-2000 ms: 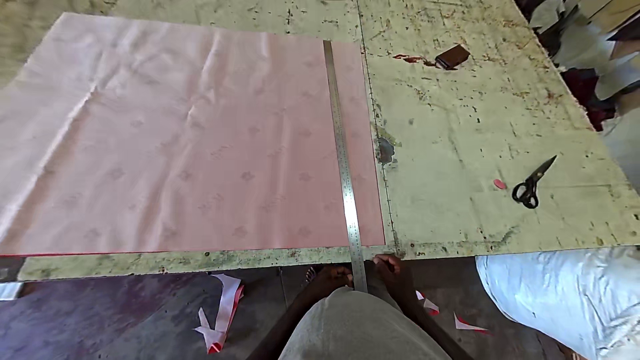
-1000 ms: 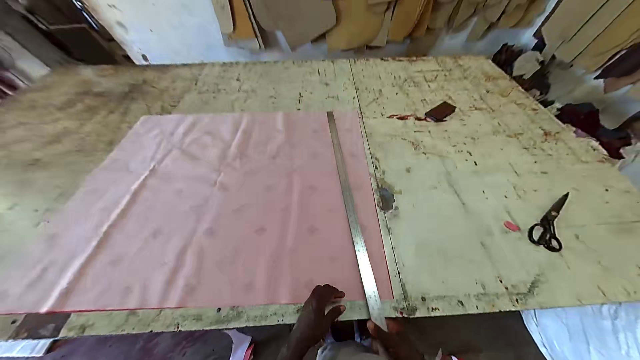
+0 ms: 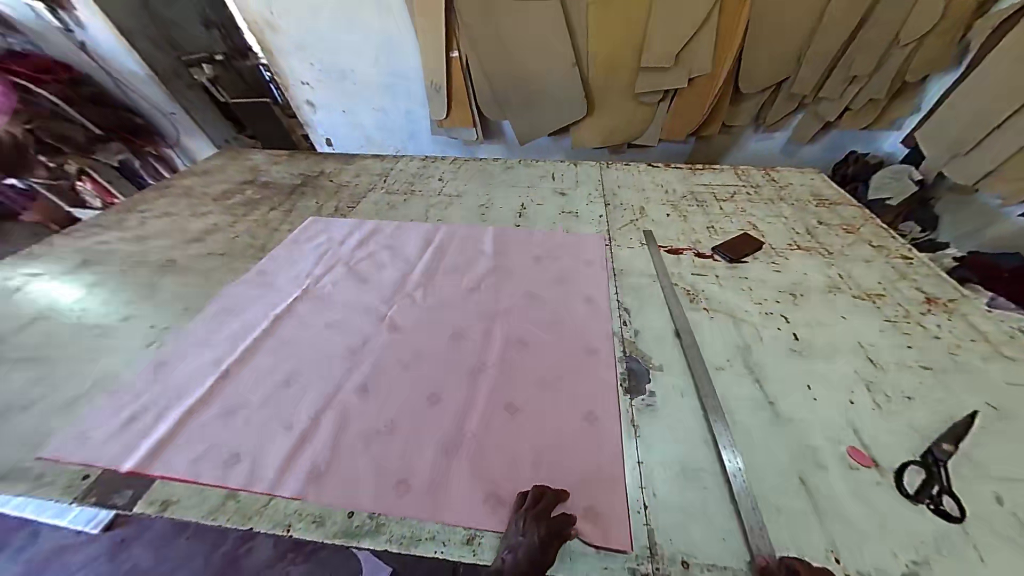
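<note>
Pink patterned fabric (image 3: 448,360) lies spread on the worn table with several creases, its near edge close to the table's front edge. My left hand (image 3: 538,528) is at the near edge of the fabric, toward its right corner, fingers bent; whether it pinches the cloth cannot be told. At the bottom of the view, my right hand (image 3: 792,566) is on the near end of a long metal ruler (image 3: 704,384), mostly cut off by the frame. The ruler lies to the right of the fabric, apart from it. Black-handled scissors (image 3: 936,472) and a pink tailor's chalk piece (image 3: 861,457) are farther right.
A dark brown case-like object (image 3: 738,247) lies beyond the ruler on the scuffed table (image 3: 800,320). Card patterns (image 3: 520,64) hang on the back wall. Cloth heaps (image 3: 888,192) sit past the right edge, and more cloth is at the far left.
The ruler has moved right, off the fabric where it lay before, onto the bare tabletop. The view has tilted up toward the wall.
</note>
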